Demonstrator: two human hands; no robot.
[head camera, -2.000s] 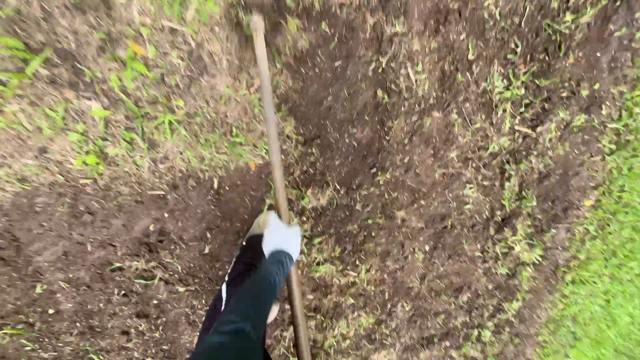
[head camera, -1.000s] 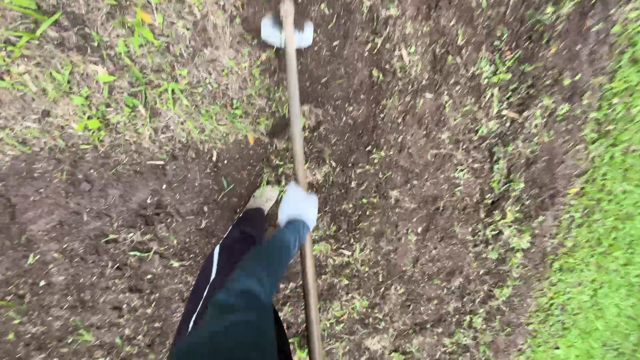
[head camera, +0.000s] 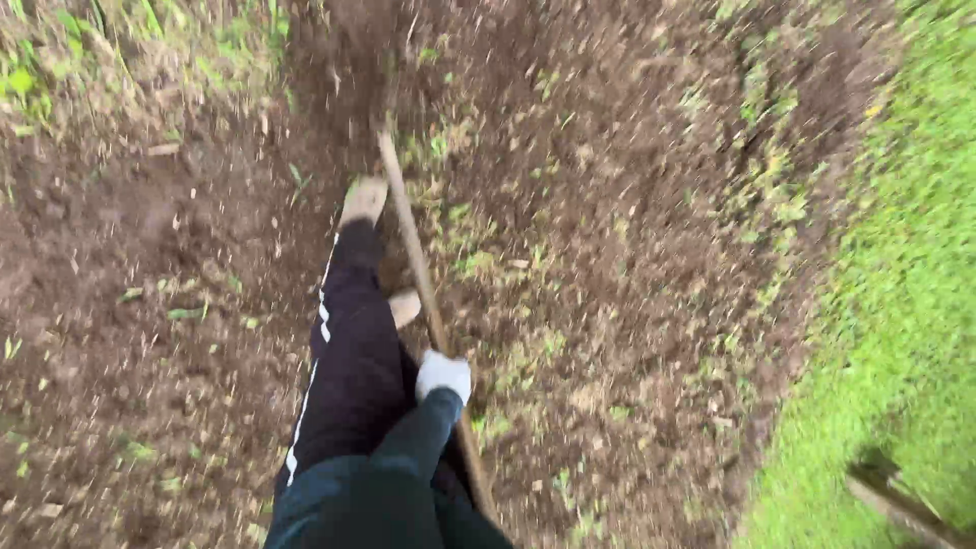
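Note:
My left hand (head camera: 444, 375), in a white glove below a dark green sleeve, is closed around a long wooden tool handle (head camera: 412, 236). The handle slants from beside my feet down to the lower edge of the view, passing right of my dark trouser leg with its white stripe (head camera: 324, 320). Its far end lies near the blurred brown soil (head camera: 335, 99); no tool head can be made out there. One light-coloured foot or shoe (head camera: 364, 200) stands just left of the handle, and part of another (head camera: 405, 307) shows closer in. My right hand is out of view.
Soil with scattered weeds and dry bits (head camera: 648, 305) spreads on both sides. Taller weeds (head camera: 46, 84) grow at the upper left. Bright green grass (head camera: 900, 305) borders the right side, with a blurred brown, wood-like object (head camera: 900, 503) at its lower corner.
My left hand and the handle have come back toward my body. A pale, blade-like tool head showed at the top one second ago; now it cannot be made out. More of my legs shows.

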